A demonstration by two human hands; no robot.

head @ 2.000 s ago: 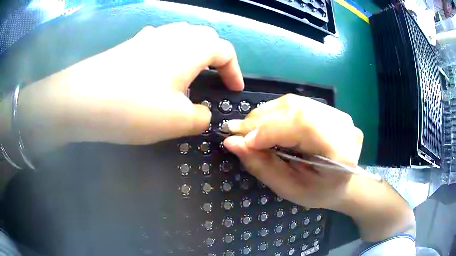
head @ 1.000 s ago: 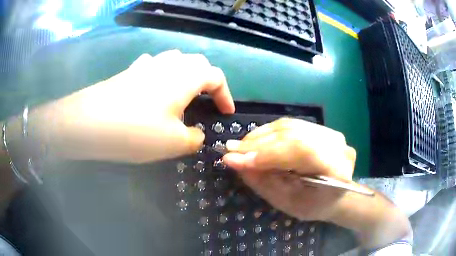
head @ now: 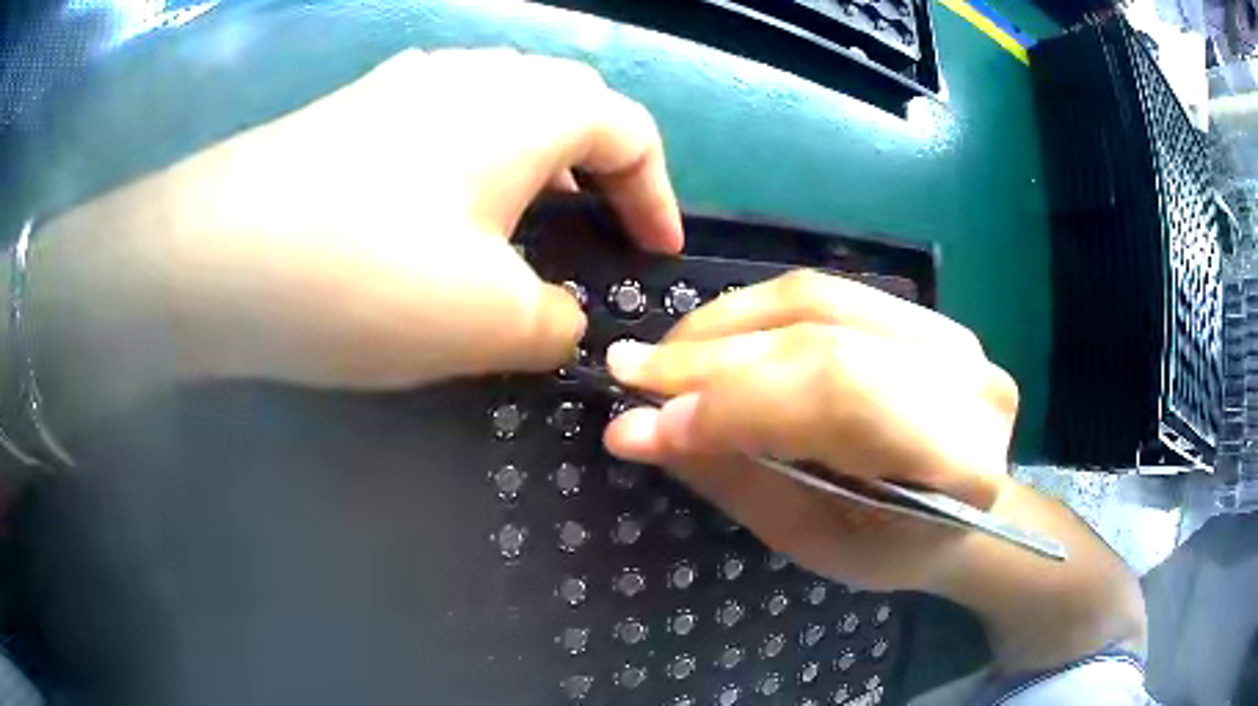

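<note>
A black component tray holds rows of small round silver components, one per pocket. My left hand reaches over the tray's upper left; its thumb tip presses by a component in the upper rows and its index finger rests at the top edge. My right hand is closed around slim metal tweezers. The tweezers' dark tips point left, between my right fingertips and my left thumb. My right fingertips touch at a component in the second row, which they mostly cover.
A second black tray lies at the top edge on the green mat. A tall stack of black trays stands at the right. Clear plastic packaging is at the far right edge. A yellow line runs near the top right.
The view tilted down and back again, shifting everything in the picture. Compared with a second ago, my right thumb tip is farther apart from the index fingertip. The tweezers stay in my right hand.
</note>
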